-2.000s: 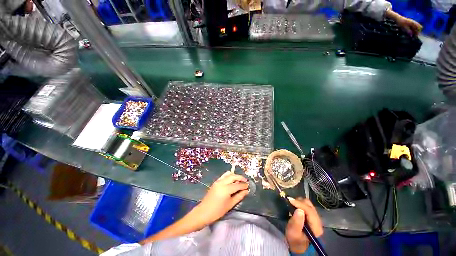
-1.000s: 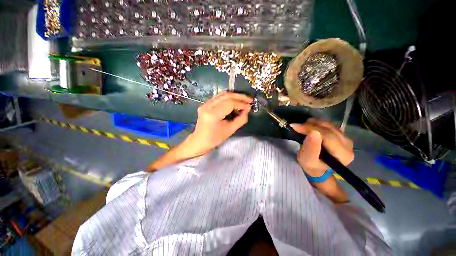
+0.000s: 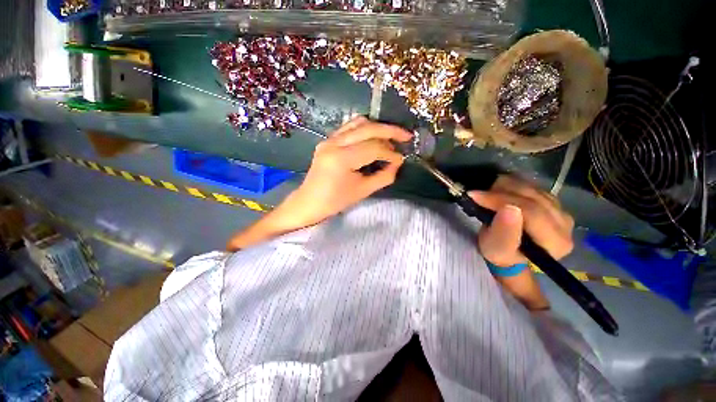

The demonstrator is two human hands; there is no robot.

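Observation:
My right hand point(image 3: 524, 224) holds a soldering iron point(image 3: 561, 275) like a pen, its metal barrel pointing up and left. My left hand point(image 3: 349, 165) is closed, fingertips together on a tiny workpiece point(image 3: 410, 144) at the iron's tip; its exact shape is hidden. Solder wire point(image 3: 192, 86) runs from the solder reel point(image 3: 96, 77) at the left to my left fingers. A pile of red-purple parts point(image 3: 255, 71) and a pile of gold parts point(image 3: 424, 77) lie beyond my hands. A tan bowl point(image 3: 484, 94) of silver metal wool stands right of the gold pile.
A clear blister tray point(image 3: 314, 25) lies at the top edge. A blue bin point(image 3: 74, 9) of small parts is at the top left. A black round wire fan guard point(image 3: 644, 157) stands at the right. A blue crate point(image 3: 228, 171) and yellow-black floor tape point(image 3: 169, 184) show below the bench.
The view has turned down and closer to my hands. The iron's tip has moved from beside the bowl to my left fingertips. My left hand still pinches at the wire's end.

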